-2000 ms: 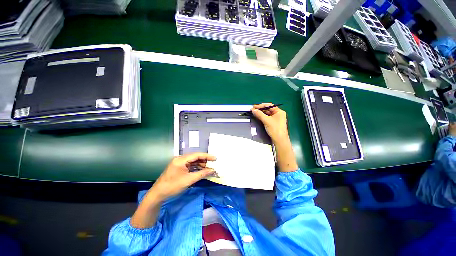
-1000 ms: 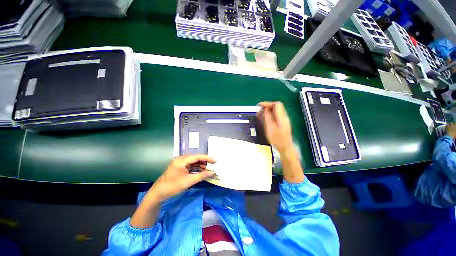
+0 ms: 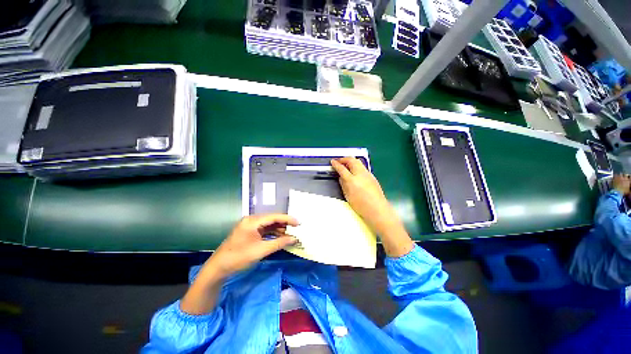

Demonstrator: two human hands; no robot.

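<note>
A dark tablet back cover (image 3: 304,164) lies on a white foam tray (image 3: 245,181) in front of me. My left hand (image 3: 252,242) pinches the left edge of a pale yellow release liner (image 3: 331,228) over the cover's lower part. My right hand (image 3: 356,185) is over the cover's right part, its fingertips close together near the pale strip. A thin dark tool, seemingly the tweezers (image 3: 324,175), shows at its fingertips, small and blurred. Whether a small piece is at its tip, I cannot tell.
A stack of waiting covers (image 3: 104,114) stands at left, a lower upright stack (image 3: 458,176) at right. Beyond the white line (image 3: 263,85) are compartment trays (image 3: 311,34), a clear bag (image 3: 351,84) and a grey post (image 3: 443,59). A person's blue sleeve (image 3: 600,238) is at far right.
My right hand has moved left and inward over the cover from its right edge. The liner's right side has shifted slightly. My left hand has stayed in place.
</note>
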